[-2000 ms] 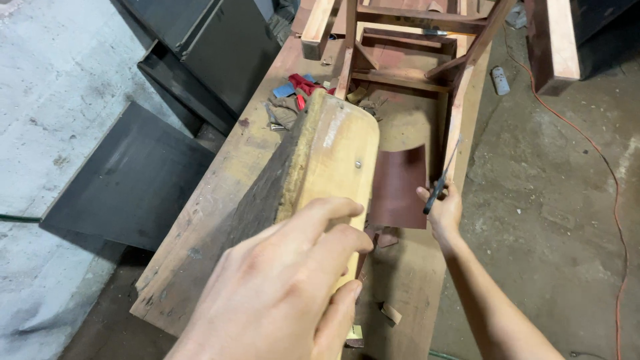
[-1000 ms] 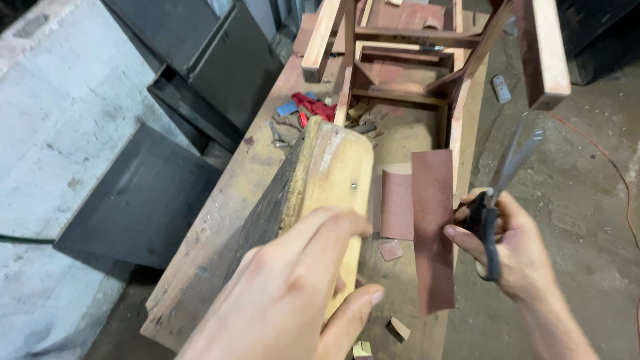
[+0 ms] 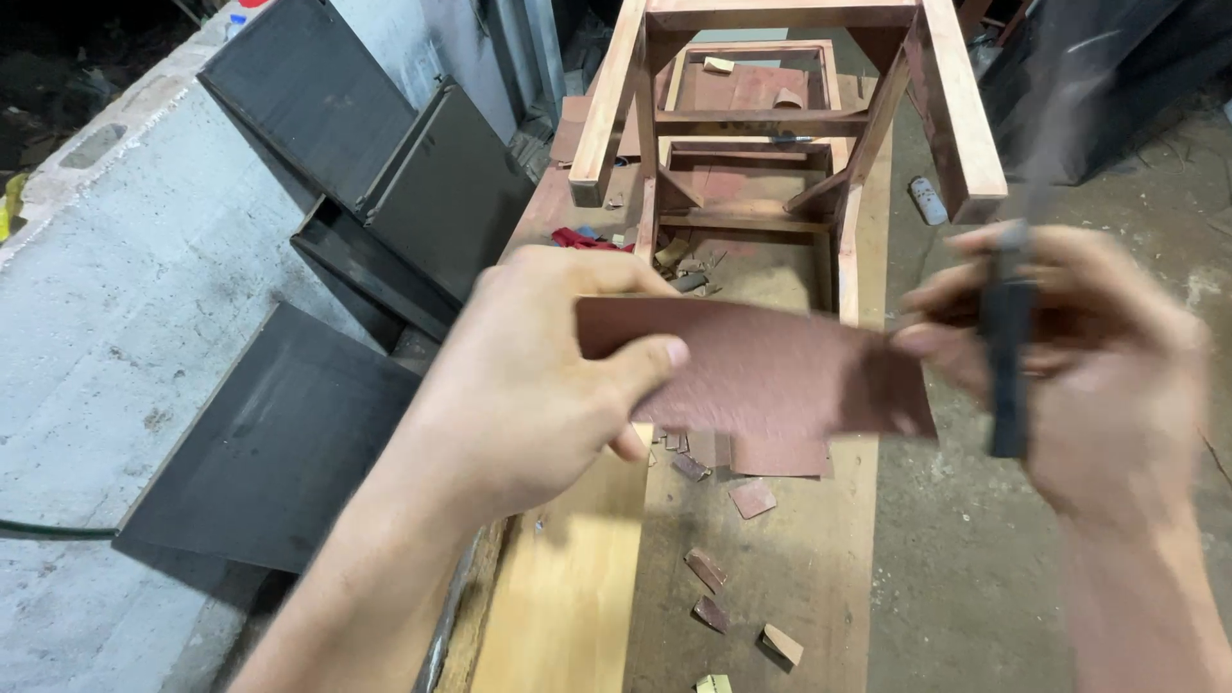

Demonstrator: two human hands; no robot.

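A strip of reddish-brown sandpaper (image 3: 760, 371) is stretched between my hands above the wooden workbench. My left hand (image 3: 568, 375) pinches its left end between thumb and fingers. At the right end, the fingertips of my right hand (image 3: 1068, 356) touch or grip the strip's edge; blur hides the exact contact. That hand also holds scissors (image 3: 1009, 356) by their black handles, blades pointing up and blurred. Under my left forearm lies a pale wooden piece (image 3: 568, 577) with a rough dark edge. Another piece of sandpaper (image 3: 780, 457) rests on the bench behind the strip.
A wooden chair-like frame (image 3: 760, 123) stands at the back of the bench, its legs jutting toward me. Small sandpaper scraps (image 3: 754, 500) and a red cloth (image 3: 587, 239) lie on the bench (image 3: 770, 597). Dark panels (image 3: 279, 443) lean at the left. A can (image 3: 928, 200) is on the floor.
My left hand has left the pale wooden piece and taken hold of the strip. My right hand, with the scissors, first picked up the strip and has since turned it from upright to crosswise.
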